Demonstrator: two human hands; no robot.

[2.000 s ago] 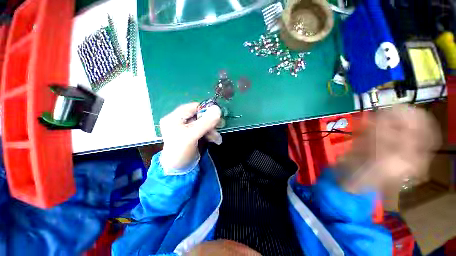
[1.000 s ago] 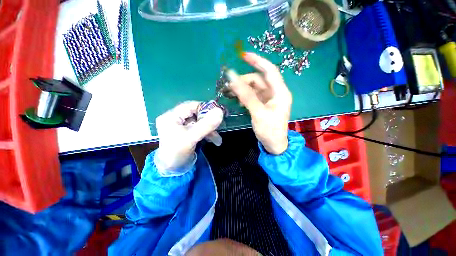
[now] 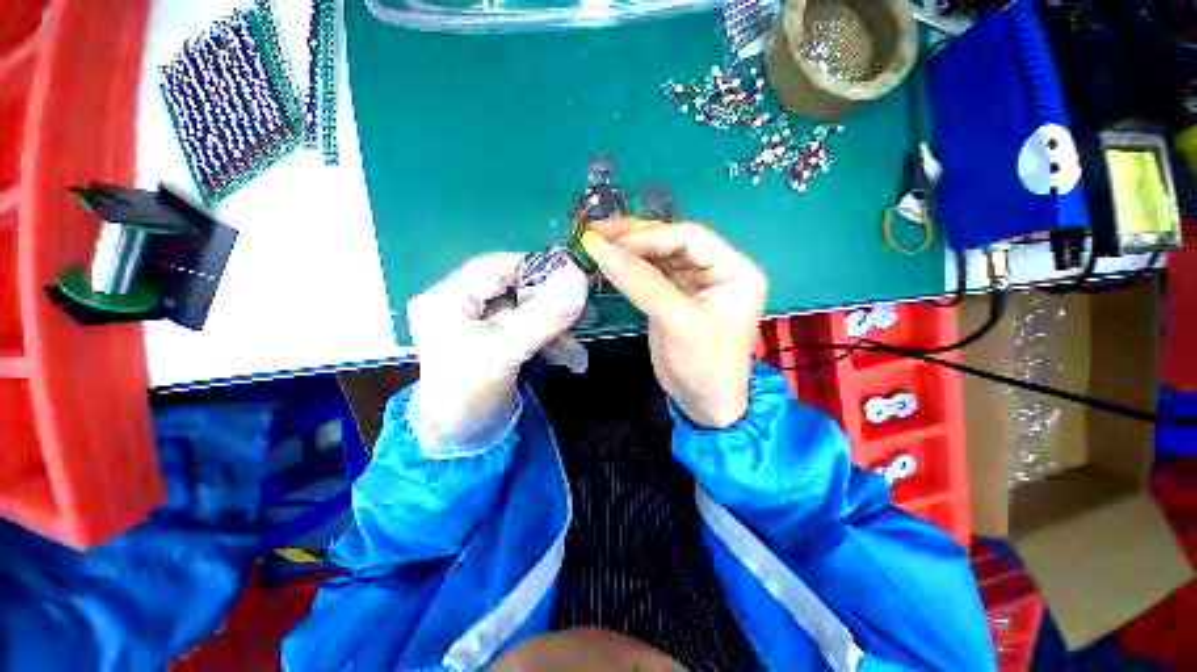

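My left hand (image 3: 488,322), in a thin whitish glove or finger cots, holds a small striped dark-and-light part (image 3: 546,269) between thumb and fingers at the mat's front edge. My right hand (image 3: 683,295) is bare, and its thumb and forefinger pinch a tiny yellow piece (image 3: 587,242) right at that part. Whether the two touch is too small to tell. Small round dark parts (image 3: 603,197) lie on the green mat (image 3: 486,131) just beyond the fingertips.
A solder reel (image 3: 118,259) and striped strips (image 3: 231,105) are at left, beside a red tray (image 3: 99,282). Loose metal parts (image 3: 788,155), a round pot (image 3: 840,55) and a blue station (image 3: 1004,131) are at right. A cardboard box (image 3: 1096,525) and black cables lie lower right.
My right hand has come in from the far right, over the mat, to my left fingertips, now pinching a yellow piece. My left hand keeps its hold. The view has shifted slightly.
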